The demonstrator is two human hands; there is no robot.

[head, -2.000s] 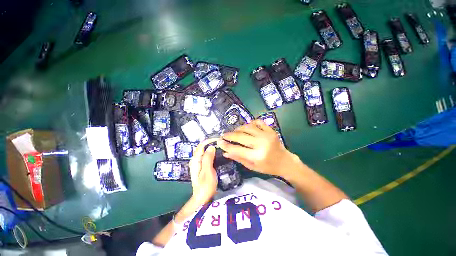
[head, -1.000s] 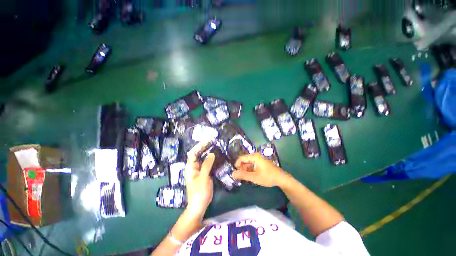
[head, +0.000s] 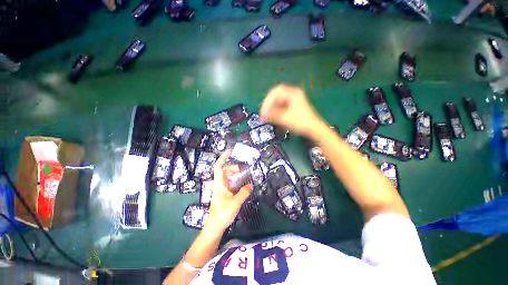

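Many black part-assembled phones with blue-and-silver circuit boards lie in a loose pile (head: 289, 196) in front of me. My left hand (head: 225, 192) is at the pile's near left side, with thumb and fingers curled around a blurred dark phone (head: 240, 178). My right hand (head: 287, 108) is raised beyond the pile's far side, blurred, with its fingers curled. Whether it holds anything cannot be told. A white piece (head: 245, 152) lies on the pile just past my left fingertips.
Left of the pile, black strips (head: 143, 131) with a white block lie on clear plastic (head: 108, 195). An open cardboard box (head: 69, 183) holds a red-and-white packet (head: 49, 186). More phones (head: 390, 146) lie to the right and along the far side. A blue sleeve (head: 468, 220) is at the right edge.
My right hand has moved up and away from my left hand, past the pile. My left hand stays low and still holds a phone. The view has shifted, showing more of the far bench.
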